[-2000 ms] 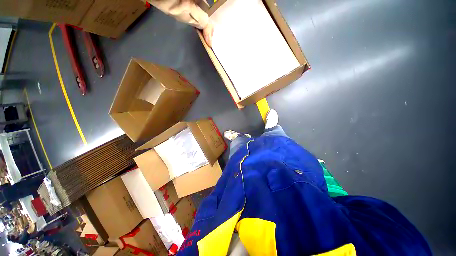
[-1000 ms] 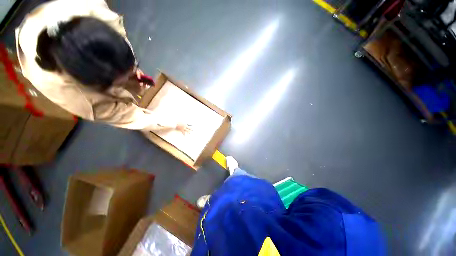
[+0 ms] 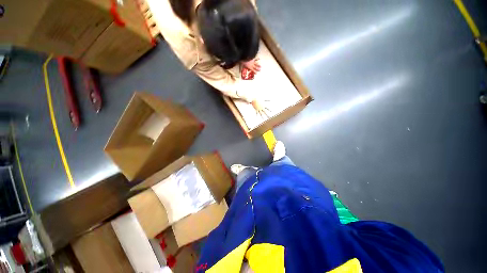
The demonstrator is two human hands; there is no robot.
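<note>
An open shipping carton point(image 3: 227, 178) stands just left of my feet, its flaps spread. A shiny clear bagged product point(image 3: 193, 187) and a pale sheet show inside it. Ahead, a second carton point(image 3: 305, 101) has a flat white sheet point(image 3: 275, 90) across its inside. Another person's two hands are over that sheet, one flat on it and one at a small red patterned object point(image 3: 247, 73). Neither of my hands is in view; only my blue coat and one dark blue sleeve show.
An open brown carton point(image 3: 128, 136) stands left of centre. The person point(image 3: 213, 69) leans over the far carton. Red pallet forks point(image 3: 69, 96) and stacked boxes point(image 3: 85, 32) are upper left. Flattened cartons point(image 3: 80, 205) are lower left. A green tote point(image 3: 343, 210) shows beside my coat.
The camera view has swung back left, so the cartons sit further right than one second ago. The other person still leans over the white sheet, with the red object now low over it.
</note>
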